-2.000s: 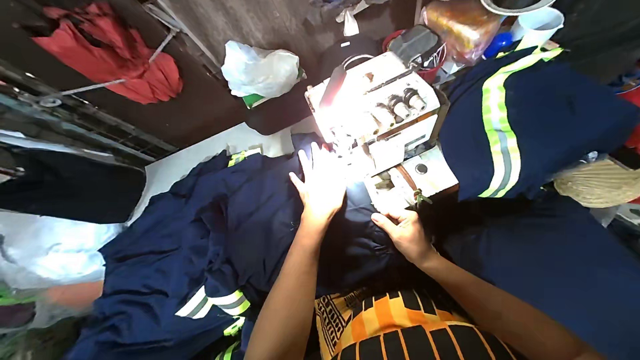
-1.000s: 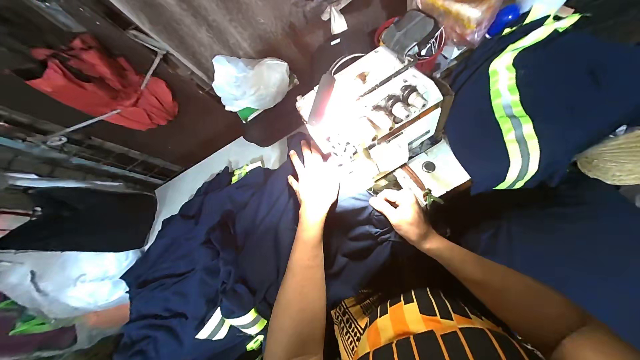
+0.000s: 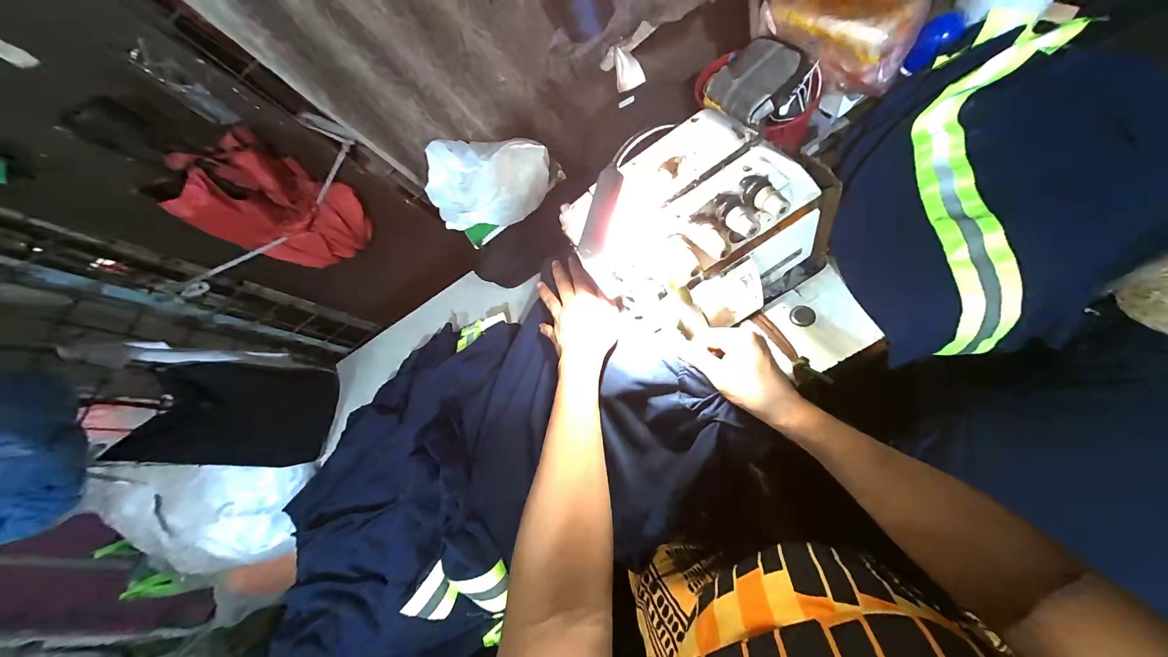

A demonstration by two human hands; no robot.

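Note:
A white serger sewing machine (image 3: 776, 182) with several tension dials stands in front of me, its needle area washed out by bright light. Navy fabric with reflective strips (image 3: 411, 474) spreads from the machine over the table and towards my body. My left hand (image 3: 581, 319) lies on this cloth left of the needle area, fingers spread, pressing on it rather than gripping. Close to the front of the presser area, my right hand (image 3: 735, 360) has its fingers bent at the cloth's edge; glare hides whether they pinch it.
Navy cloth with a yellow-green reflective band (image 3: 958, 210) is heaped right of the machine. Behind it stands a red container (image 3: 792, 128) holding things. A white plastic bag (image 3: 488, 182) is beyond the table edge, and a red cloth (image 3: 274, 205) hangs at the left.
My right hand has moved up and inward to the needle area from the front edge of the machine. My left hand stays on the cloth. The view has shifted.

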